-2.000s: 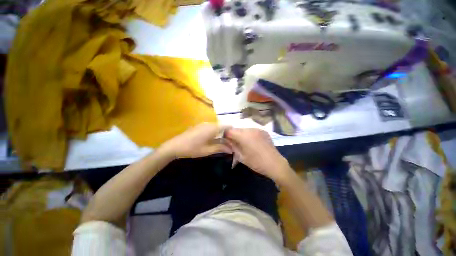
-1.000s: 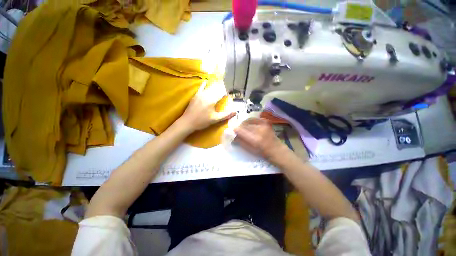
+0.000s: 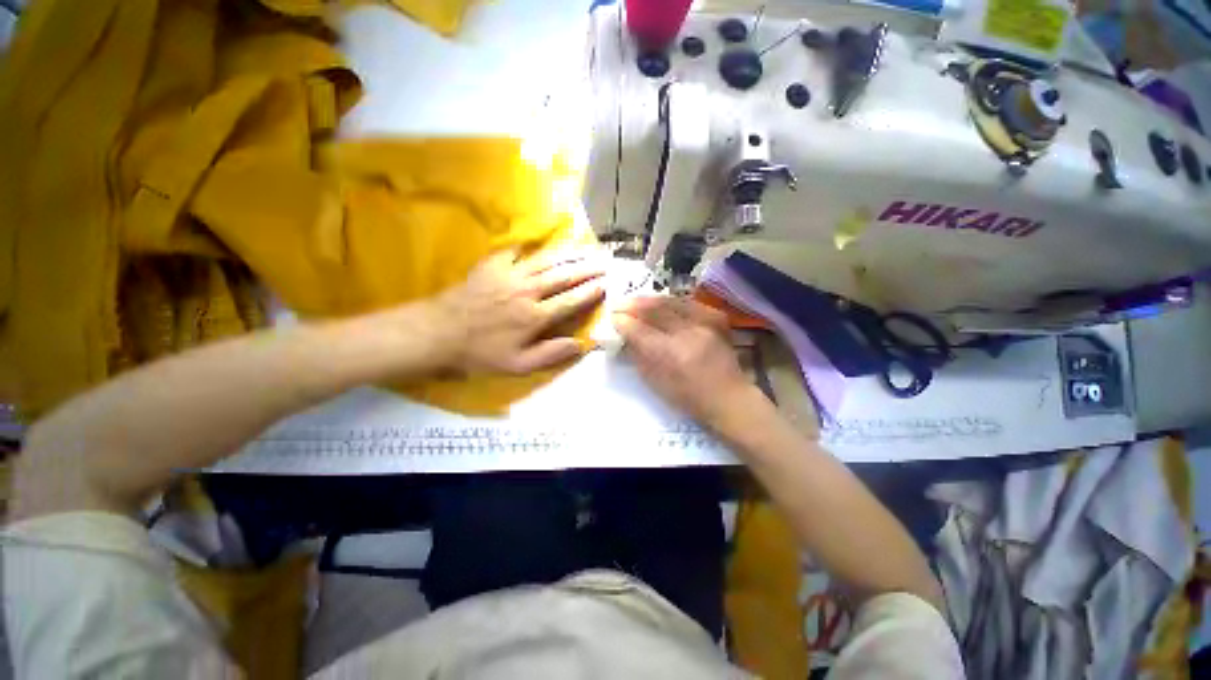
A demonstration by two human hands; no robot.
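A mustard-yellow garment panel (image 3: 412, 199) lies left of the needle of a white sewing machine (image 3: 823, 173) marked HIKARI. My left hand (image 3: 511, 319) lies flat on the panel with its fingers spread, fingertips just left of the presser foot (image 3: 651, 272). My right hand (image 3: 677, 348) is just in front of the presser foot, its fingertips together at the panel's right edge on a small pale piece (image 3: 611, 327), mostly hidden by the fingers. The needle tip is too small to make out in the bright light.
Black-handled scissors (image 3: 903, 348) and lilac, navy and orange fabric strips (image 3: 797, 332) lie under the machine arm. A bobbin tray (image 3: 1090, 376) is at the right. A yellow cloth pile (image 3: 80, 199) covers the left. Grey-white pieces (image 3: 1036, 545) hang below the table at right.
From bent over the table's front edge, both hands moved up to the presser foot. Since then my left hand has flattened and spread on the panel, and its forearm has swung left.
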